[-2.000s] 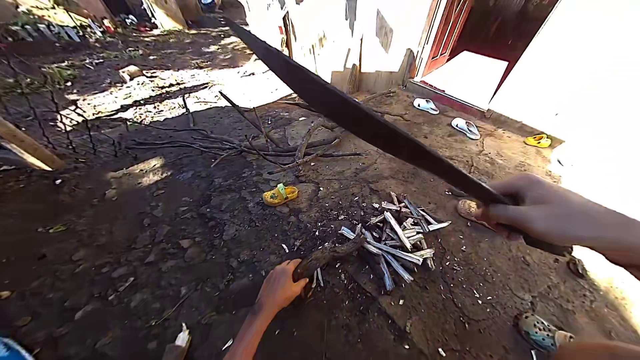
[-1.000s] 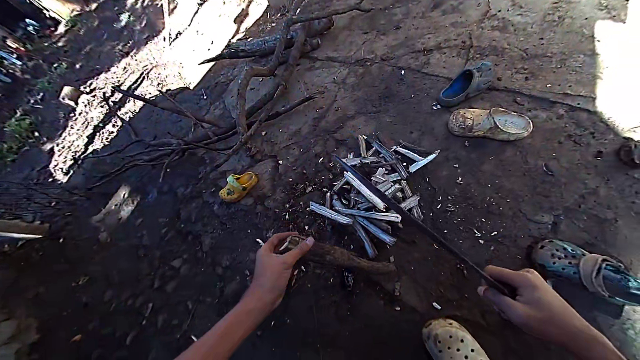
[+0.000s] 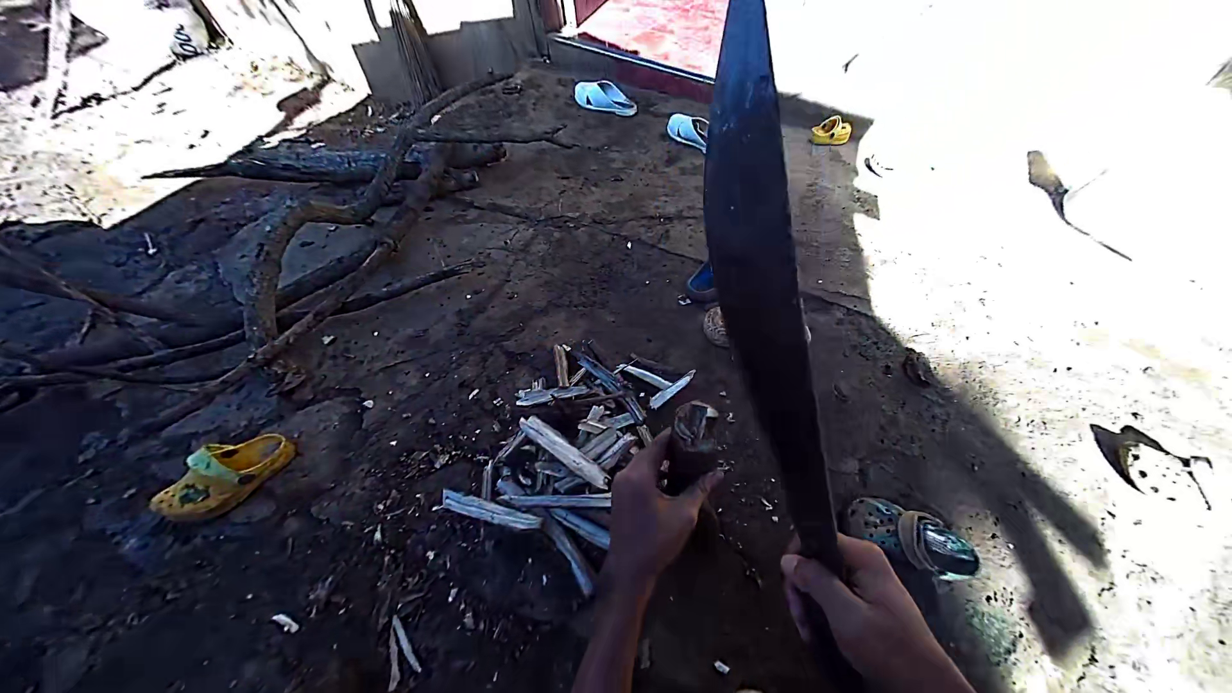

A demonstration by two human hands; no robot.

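Observation:
My right hand is closed around the handle of a machete, whose dark blade points up. Left of it, my left hand grips a short piece of branch wood near its top; the wood stands roughly upright, and its lower part is partly hidden by my hand. The blade and the wood are apart. Beside my left hand lies a loose pile of split wood sticks on the dark ground.
Long bent branches lie at the left, with a yellow clog in front of them. A patterned clog is at the right. White clogs and a small yellow clog are near the doorway.
The machete has gone from lying low across the pile to raised upright. The wood in my left hand, lying flat one second ago, now stands on end. The view has swung up.

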